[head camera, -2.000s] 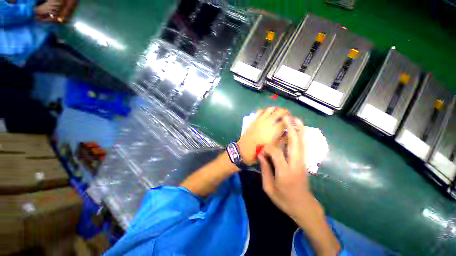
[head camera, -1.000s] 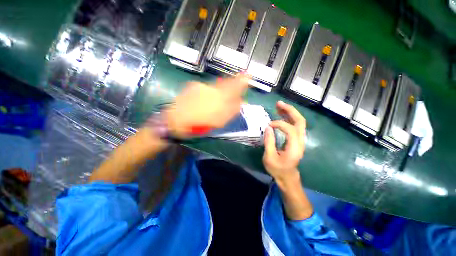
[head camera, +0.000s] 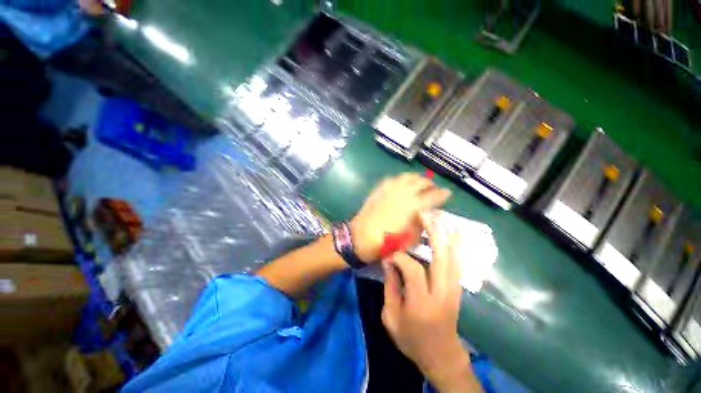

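A pile of white sheets [head camera: 475,252] lies on the dark-green bench mat, partly under both hands. My left hand [head camera: 392,219], with a band at the wrist and a red patch near the thumb, reaches over its left side. My right hand [head camera: 425,307] is close beside it, fingers pointing up over the pile's near side. The hands overlap or nearly touch, and blur hides whether either grips a sheet. Display modules [head camera: 492,138], back side up with orange-yellow tabs and white ends, stand in stacks beyond the pile.
A clear blister tray [head camera: 296,127] with dark screens lies left of the stacks. Crinkled clear trays [head camera: 204,246] are below the bench edge. A blue bin [head camera: 146,134] and cardboard boxes [head camera: 34,288] are at left. Part of a person in blue [head camera: 46,27] shows top left.
The view has swung, so the stacks appear further right. My left hand has come back over the white pile, and my right hand, apart a second ago, is now against or beside it.
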